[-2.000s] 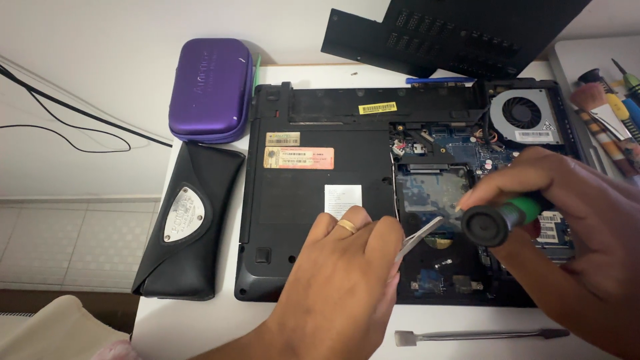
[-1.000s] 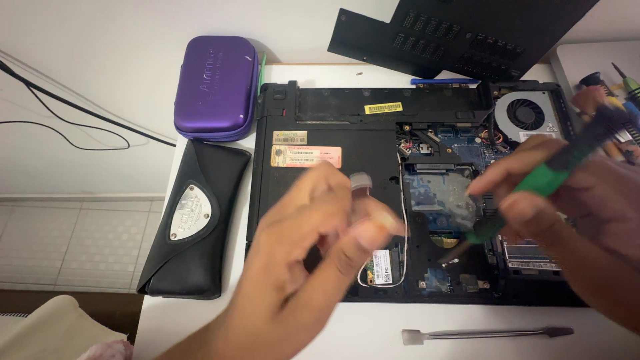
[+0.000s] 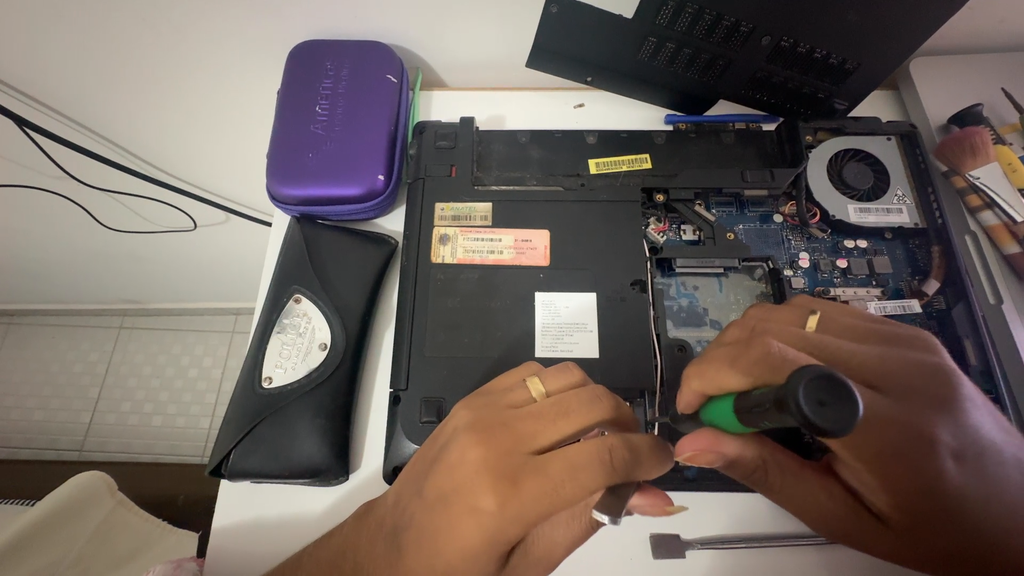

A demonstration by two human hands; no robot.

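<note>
An opened laptop lies underside up, its blue circuit board and cooling fan exposed at the right. My right hand grips a green and black screwdriver, whose tip points left at the lower middle of the laptop, beside a thin white cable. Close against it, my left hand holds a metal tool, probably tweezers, mostly hidden by the fingers. The small part under my left fingertips is hidden. A metal spudger lies in front of the laptop.
A purple zip case and a black glasses case stand left of the laptop. Behind it lean a black cover panel and a blue pry tool. Brushes and other tools lie at the right edge.
Both hands have come together at the laptop's lower middle. The screwdriver in my right hand has turned to point left. My left hand has gone down onto the small card area seen a second ago.
</note>
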